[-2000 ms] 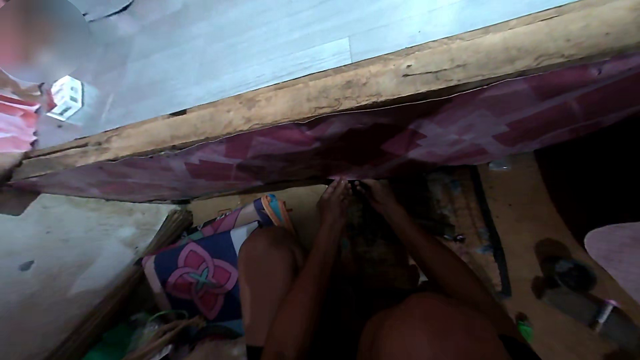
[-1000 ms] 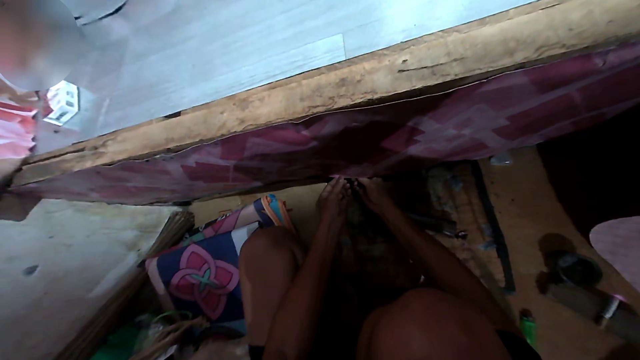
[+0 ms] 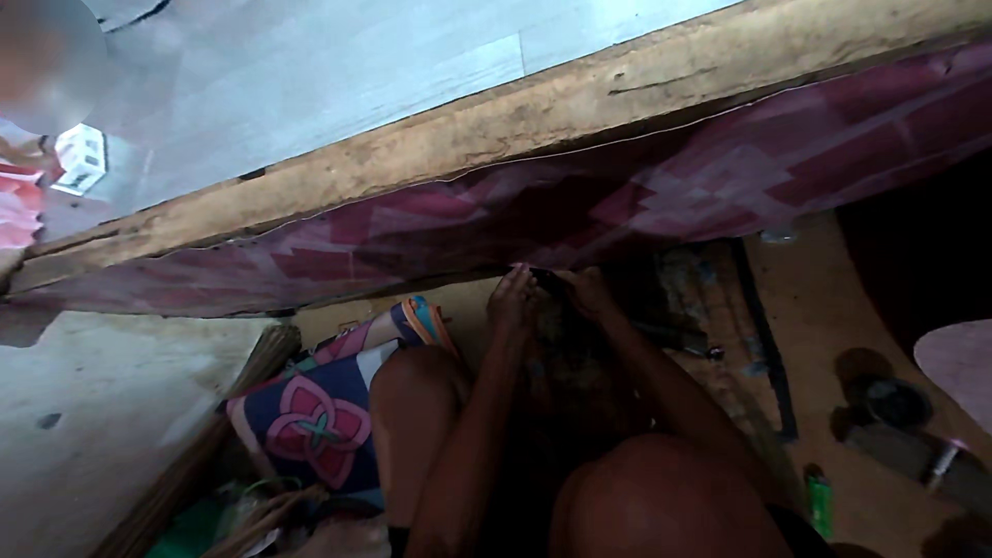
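My left hand (image 3: 511,298) is at the middle of the view, just below the hanging maroon patterned sheet (image 3: 496,209). Its fingers are bent around something small that I cannot make out. Close to its right, my right hand (image 3: 587,293) is curled at a small dark object (image 3: 549,279), whose kind is too dark to tell. Both forearms reach up between my bent knees. Shadow hides the palms and most of the fingers.
A wooden beam (image 3: 496,124) edges a pale plank surface (image 3: 310,85) bearing a small white box (image 3: 80,160). Folded flowered cloth (image 3: 318,422) lies left of my knee. At right are a green lighter (image 3: 818,504) and a dark round container (image 3: 899,403). A blurred person is at upper left.
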